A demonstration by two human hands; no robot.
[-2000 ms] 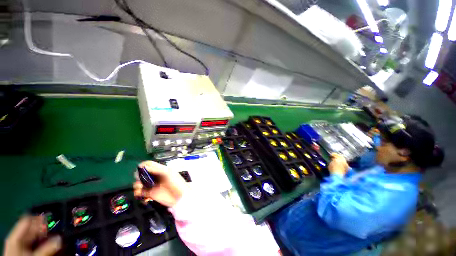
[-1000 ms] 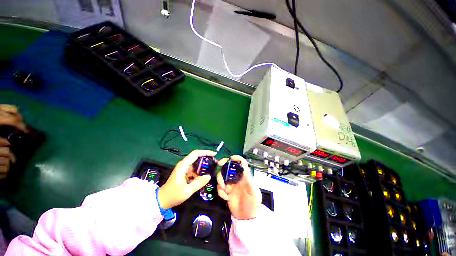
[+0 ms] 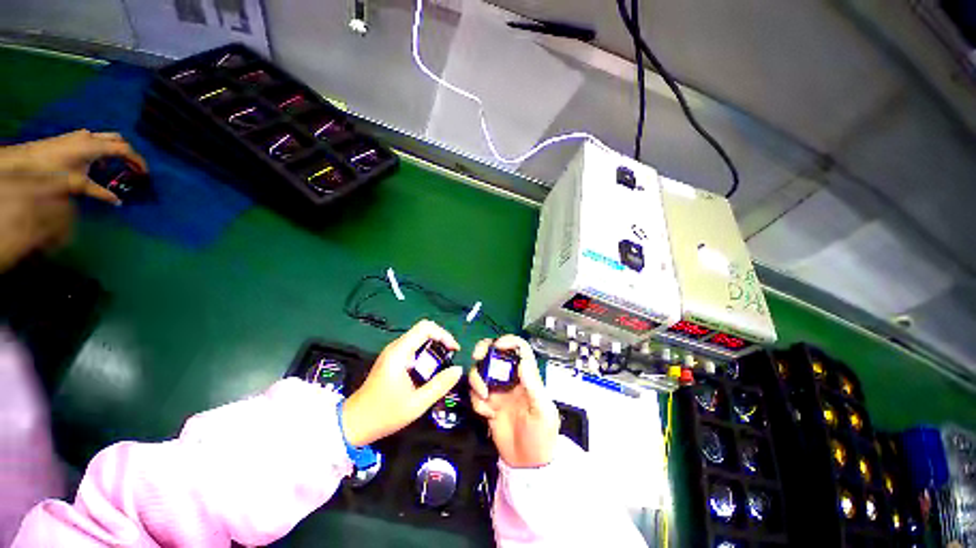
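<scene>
My left hand (image 3: 394, 387), with a blue band at the wrist, holds a small black unit (image 3: 430, 362) with a bright whitish face. My right hand (image 3: 520, 412) holds a second black unit (image 3: 500, 367), also showing a bright square face. The two units are side by side, a little apart, above the black parts tray (image 3: 402, 468). The tray's pockets hold round units, one with a silvery disc (image 3: 437, 481) at the front. My hands and forearms hide part of the tray.
Test leads (image 3: 369, 305) lie behind the tray. Two power supplies (image 3: 610, 241) with red digits stand behind right, a paper sheet (image 3: 615, 439) before them. Trays of yellow-centred units (image 3: 829, 428) are at right. Stacked trays (image 3: 262, 123) and another person's hand (image 3: 54, 187) over a blue mat (image 3: 193, 209) are left.
The unit faces now look bright white instead of dark with blue glints. My hands have barely moved. The other person's hand has reached in over the blue mat onto a dark unit there.
</scene>
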